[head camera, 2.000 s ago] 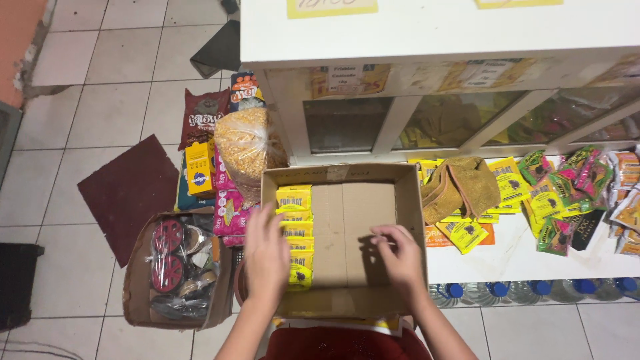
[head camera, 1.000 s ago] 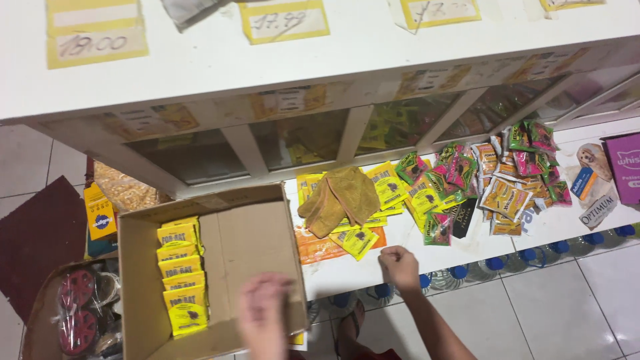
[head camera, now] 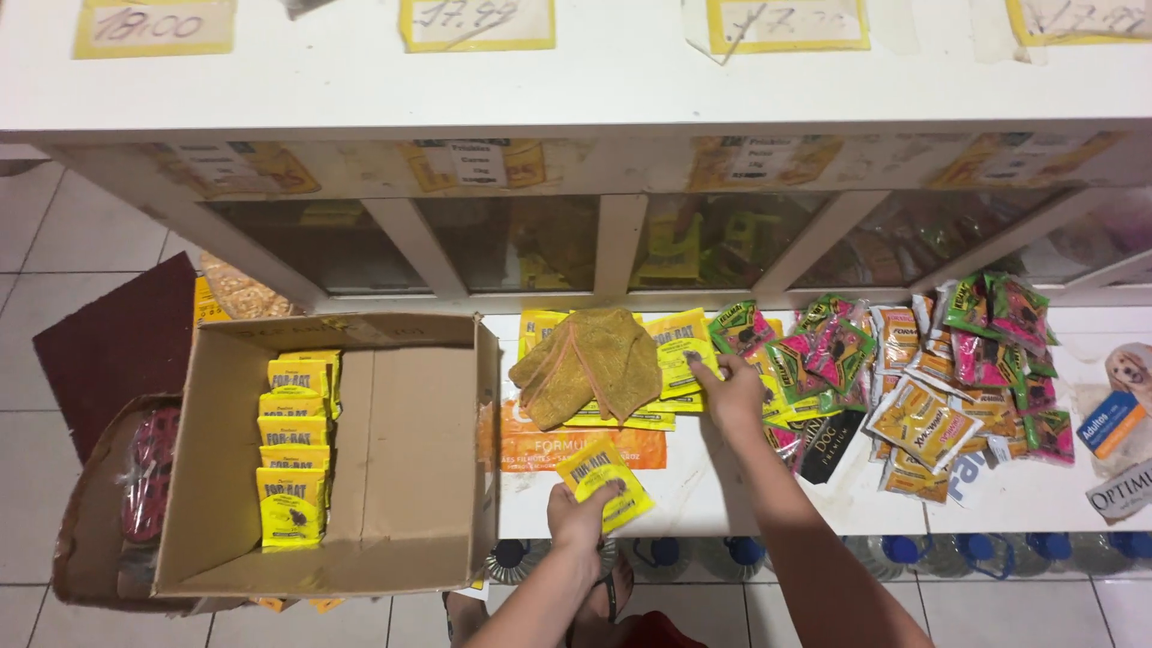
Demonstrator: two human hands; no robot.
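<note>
My left hand (head camera: 576, 517) grips a yellow rat-bait sachet (head camera: 612, 477) by its lower edge, over the front of the white shelf. My right hand (head camera: 733, 396) has its fingertips on another yellow sachet (head camera: 679, 351), which lies just right of a folded brown cloth glove (head camera: 594, 364). More yellow sachets stick out from under the glove. To the left, an open cardboard box (head camera: 418, 450) holds an overlapping column of yellow sachets (head camera: 292, 504) along its left side. Whether the right fingers have closed on their sachet is hard to tell.
Green-and-pink sachets (head camera: 823, 351) and orange-and-white sachets (head camera: 922, 423) are heaped on the shelf (head camera: 711, 504) at right. Behind rises a white cabinet (head camera: 621, 243) with dark panes. Water bottles (head camera: 661, 553) stand below the shelf. A second cardboard box (head camera: 90, 540) sits at far left.
Both hands have moved from the box to the shelf's sachets. My left hand, over the box a second ago, now holds a sachet. The view has shifted right since the earliest frame.
</note>
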